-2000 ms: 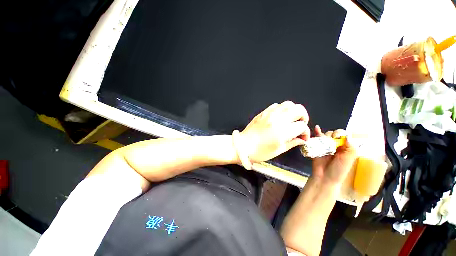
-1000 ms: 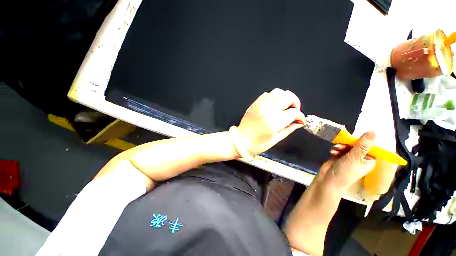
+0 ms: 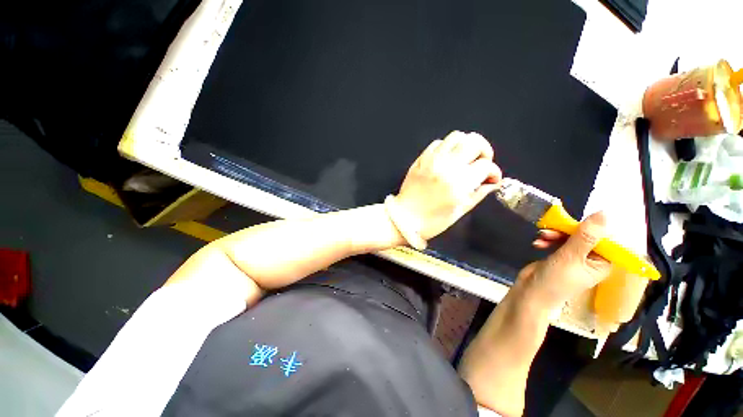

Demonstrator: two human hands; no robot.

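A large black bag panel (image 3: 367, 89) with a cut-out corner lies flat on the bench, with a glossy strip along its near edge. My right hand (image 3: 566, 265) is shut on the yellow handle of the glue brush (image 3: 558, 218), whose bristles point left over the panel. My left hand (image 3: 452, 183) is above the panel, its thumb and fingertips pinched at the caked bristle tip. Whether it holds a small crumb there cannot be told. The orange glue bottle (image 3: 617, 300) lies just beyond my right hand, partly hidden by it.
A reddish glue pot (image 3: 684, 104) stands at the far right. Below it are a white and green plastic packet (image 3: 702, 177) and tangled black strips (image 3: 705, 281). The white bench edge (image 3: 155, 122) runs along the left. A yellow-framed crate (image 3: 175, 210) sits below the bench.
The brush has turned in my right hand from a short grip, its handle now pointing down right. My left fingers have come to the bristle tip. The view has shifted slightly.
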